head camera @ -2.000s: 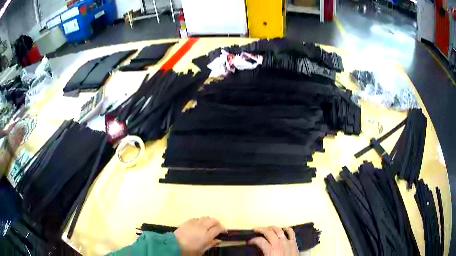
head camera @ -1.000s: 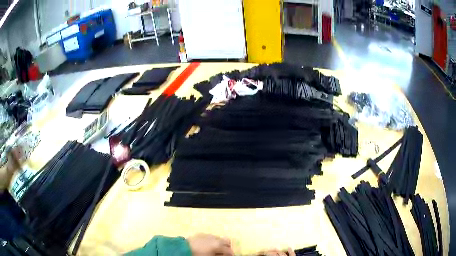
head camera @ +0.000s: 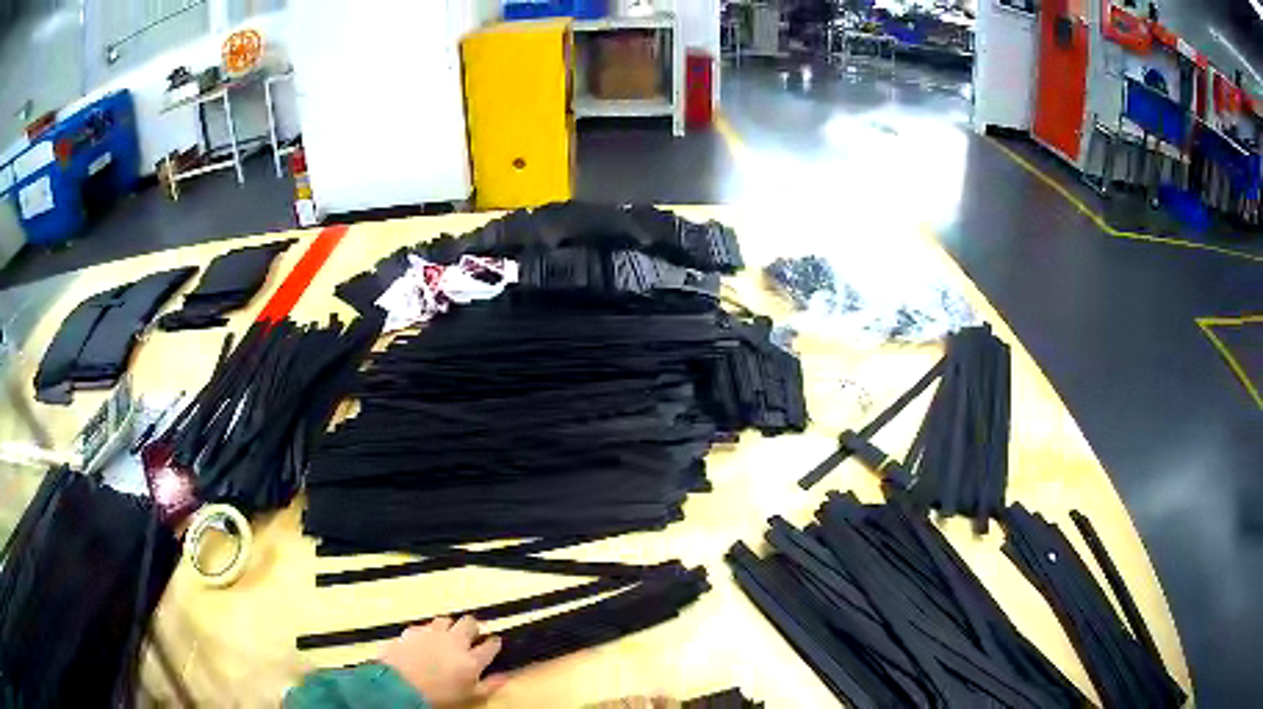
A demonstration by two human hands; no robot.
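My left hand (head camera: pixel 446 662), in a green sleeve, is low in the picture, left of centre. Its fingers are bent over the left end of a small fanned group of flat black straps (head camera: pixel 603 615). One strap sticks out to the left past the hand. My right hand (head camera: pixel 634 702) is almost wholly cut off by the bottom edge, beside the ends of more black straps (head camera: pixel 723 699); its grip is hidden. The main strap stack (head camera: pixel 506 443) lies just beyond, with a few loose straps crossing at its near edge.
A masking tape roll (head camera: pixel 218 544) and a dark red card (head camera: pixel 169 486) lie left. Strap groups lie left (head camera: pixel 69 596) and right (head camera: pixel 900 596). A white-and-red cloth (head camera: pixel 441 287) and clear plastic bags (head camera: pixel 887 305) lie farther back. The table's right edge curves toward grey floor.
The view has turned right. The bundle that lay between both hands is now a fanned group beside my left hand. Loose straps now cross at the stack's near edge. My right hand is lower.
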